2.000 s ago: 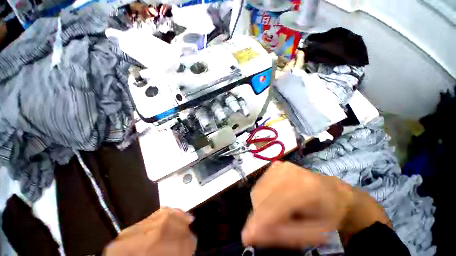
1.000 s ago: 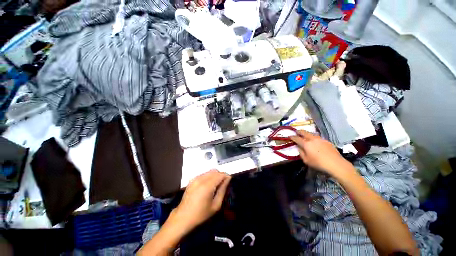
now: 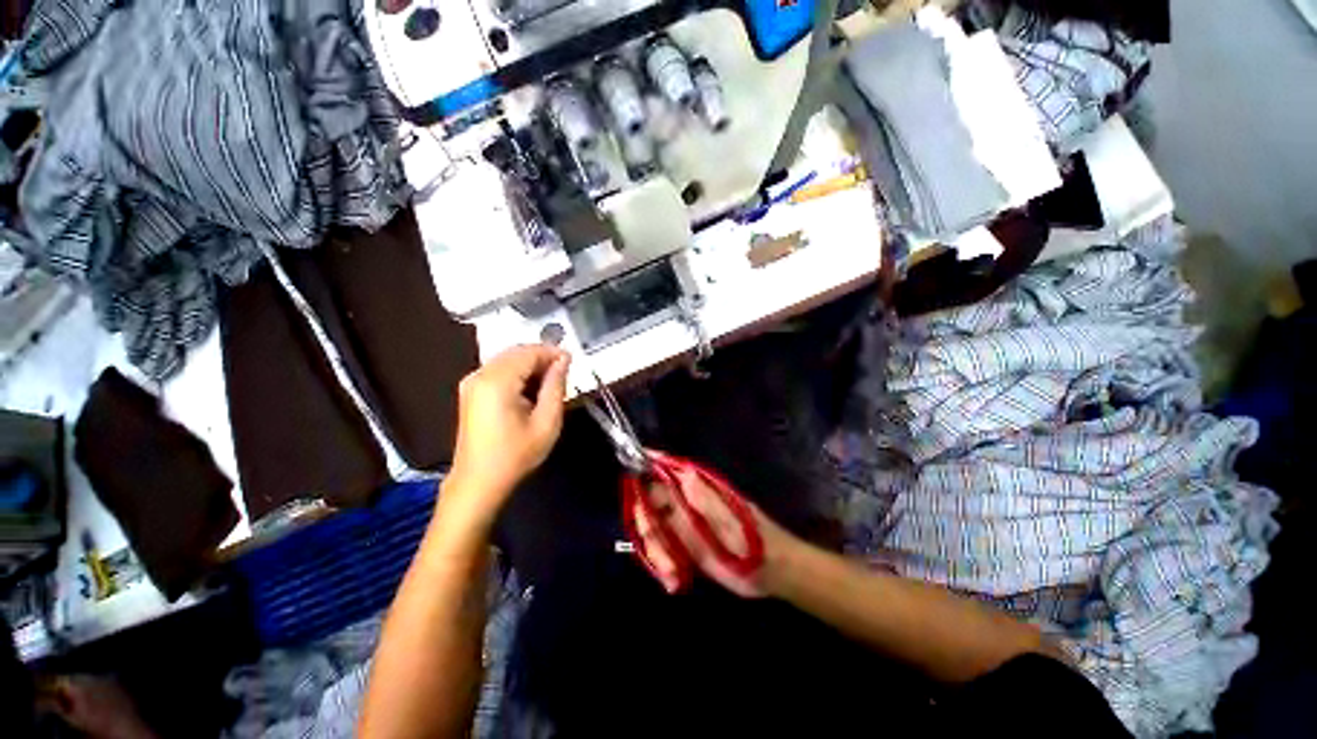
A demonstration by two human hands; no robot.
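My right hand [image 3: 708, 537] holds the red-handled scissors [image 3: 693, 505] over my dark lap, in front of the table's front edge. The silver blades point up and left toward my left hand and look slightly apart. My left hand [image 3: 509, 419] is at the table edge with thumb and forefinger pinched together. Whether something thin, such as thread, is between the fingertips cannot be made out. The overlock machine [image 3: 621, 210] stands just beyond, its needle area up and right of my left hand.
Bunched striped garments [image 3: 188, 130] lie at the left, dark brown panels [image 3: 383, 347] beside the machine. A blue basket [image 3: 347, 556] is left of my left forearm. Grey cut pieces [image 3: 924, 130] lie right of the machine, with striped garments [image 3: 1054, 477] heaped below.
My right hand has picked the scissors up off the table and brought them left and down, near my left hand. My left hand is still pinched near the table edge. The view has shifted downward.
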